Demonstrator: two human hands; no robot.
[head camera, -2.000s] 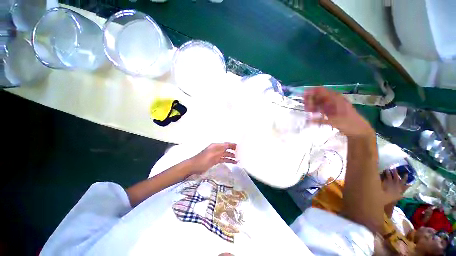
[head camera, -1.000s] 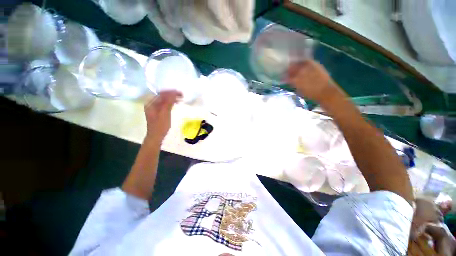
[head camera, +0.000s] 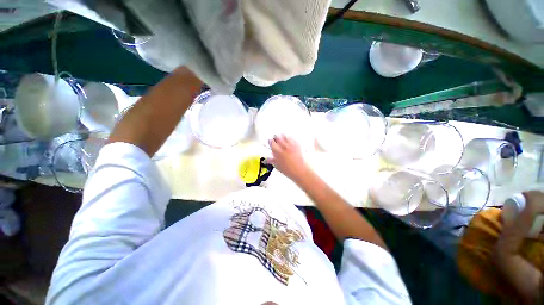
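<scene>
Clear vessels with white lower parts stand along the bench. My right hand (head camera: 287, 156) is at the near edge of the middle vessel (head camera: 283, 119), fingers pointing away from me; glare hides whether it grips it. The yellow-and-black cloth or glove (head camera: 255, 171) lies on the bench just left of this hand. My left forearm (head camera: 156, 112) reaches up and forward over the bench, and its hand is hidden behind the hanging grey cloth (head camera: 223, 36). Another vessel (head camera: 222, 119) stands between the two arms.
More vessels crowd the bench (head camera: 206, 173) on the right (head camera: 401, 192) and left (head camera: 45, 106). A vessel (head camera: 395, 58) lies on the green belt behind. The green-framed shelf edge (head camera: 429, 30) is above. A person's hand (head camera: 522, 238) and orange clothing are at the lower right.
My right hand has come down from above the belt, without the clear vessel it held. My left arm has swung up behind the cloth. The view has turned, bringing the cloth nearer.
</scene>
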